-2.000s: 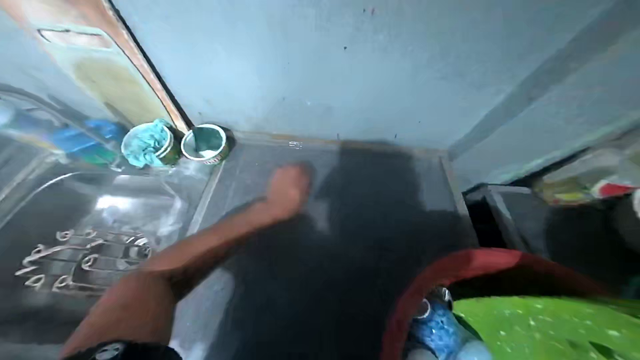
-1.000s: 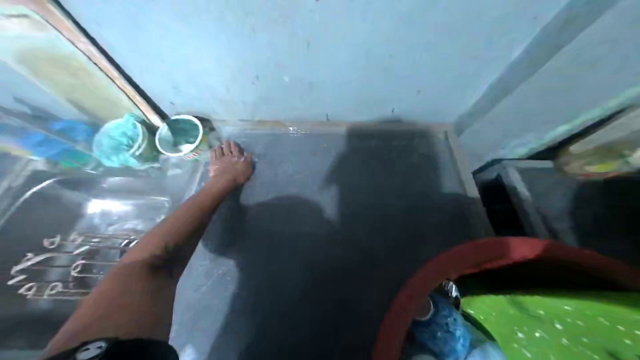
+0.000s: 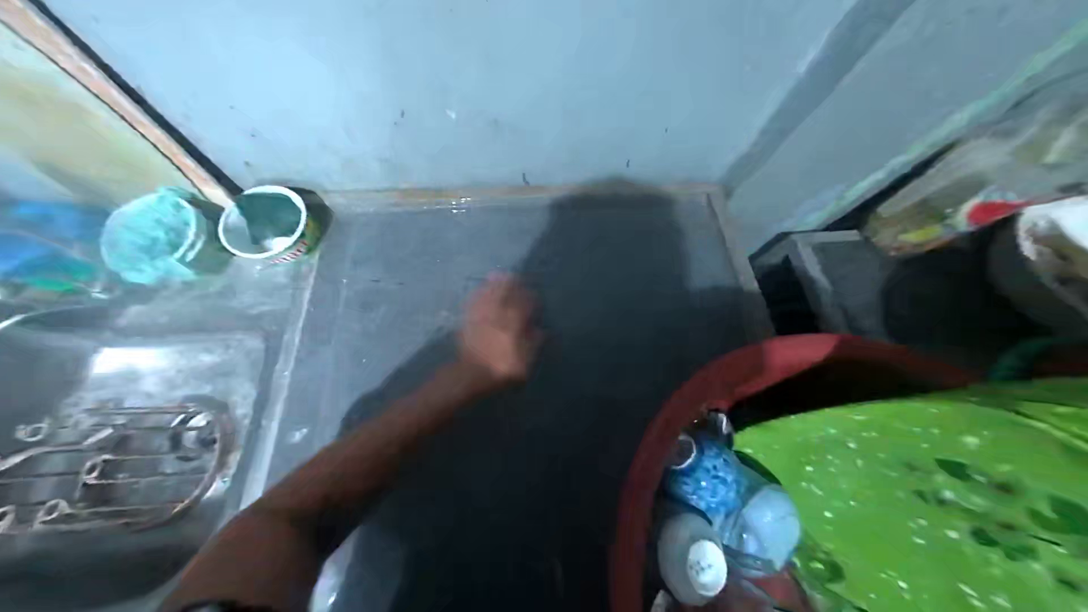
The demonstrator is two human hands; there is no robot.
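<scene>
My left hand [image 3: 500, 330] is blurred over the middle of the dark grey countertop [image 3: 408, 263], its fingers pointing toward the wall. Nothing shows in its grasp, and whether the palm touches the surface cannot be told. Its forearm comes in from the lower left and casts a shadow on the counter. To the right stands a red plastic tub [image 3: 654, 442] holding plastic bottles [image 3: 693, 557] and a wet green patterned sheet or tray [image 3: 909, 476]. My right hand is out of view.
At the back left stand an open tub [image 3: 263, 223] and a container with teal plastic [image 3: 149, 236]. A metal sink [image 3: 161, 361] with a wire rack [image 3: 127, 467] lies left. A pale blue wall [image 3: 476, 93] rises behind the counter; cluttered items sit far right.
My left hand has moved right, away from the open tub at the back left corner, where it lay spread on the counter a second ago.
</scene>
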